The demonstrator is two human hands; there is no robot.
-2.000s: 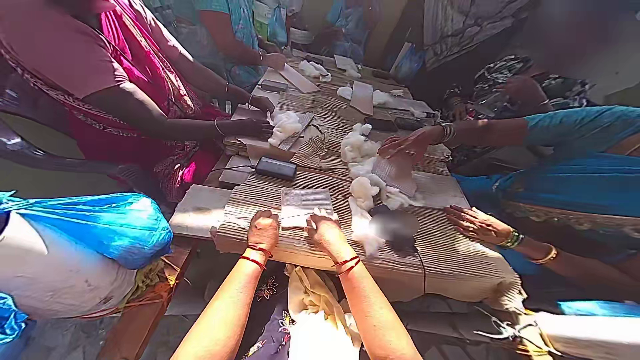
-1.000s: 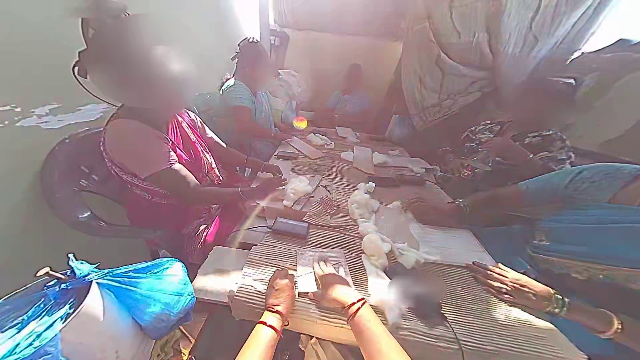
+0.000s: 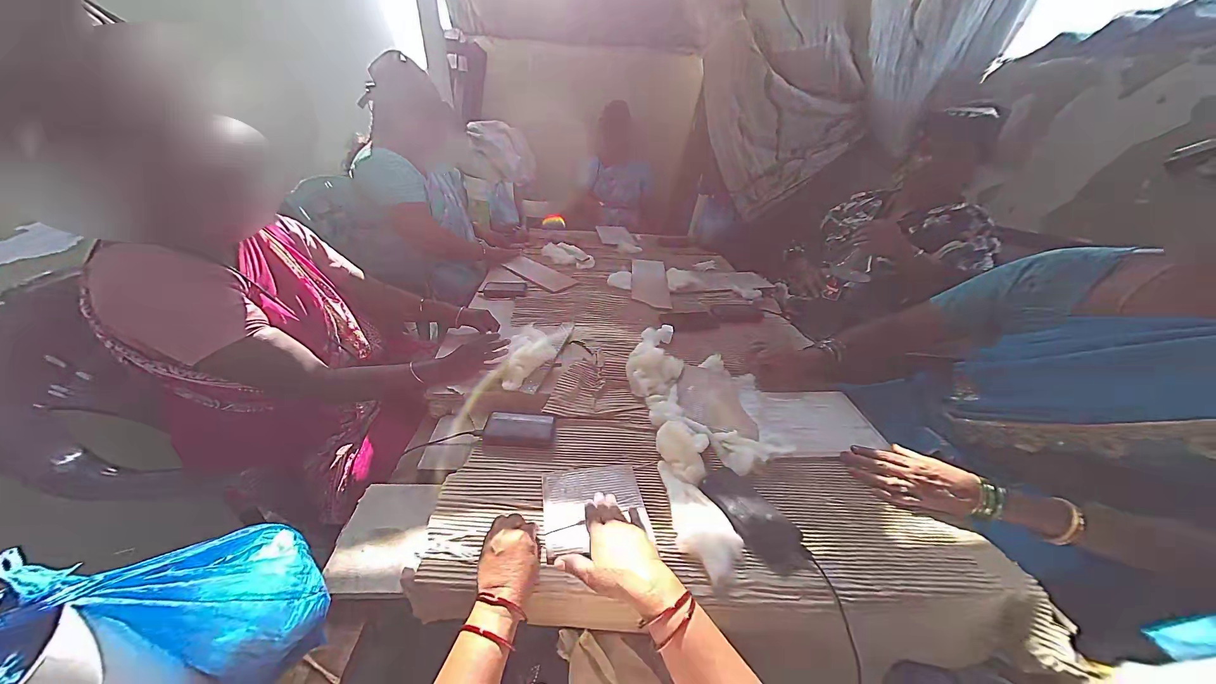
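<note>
A small pale flat panel [image 3: 591, 483] lies on the ribbed corrugated covering [image 3: 760, 570] of the table near its front edge. My right hand [image 3: 622, 556] rests on the panel's lower right part, its fingers pointing forward. Beside the panel's left edge, my left hand [image 3: 509, 559] is curled with its knuckles up; whether it grips something is hidden. Red bands circle both wrists. To the right of the panel runs a line of white cotton-like fibre [image 3: 682, 451], its near end [image 3: 705, 532] close to my right hand.
A dark box with a cord [image 3: 519, 429] sits behind the panel. A dark blurred object [image 3: 755, 522] with a cable lies right of the fibre. A co-worker's hand [image 3: 917, 480] touches a larger pale board [image 3: 822, 425]. Other people sit along both sides. A blue plastic bag [image 3: 209, 594] is at lower left.
The view has tilted up, showing more of the room. My right hand has moved from the panel's right edge onto its surface.
</note>
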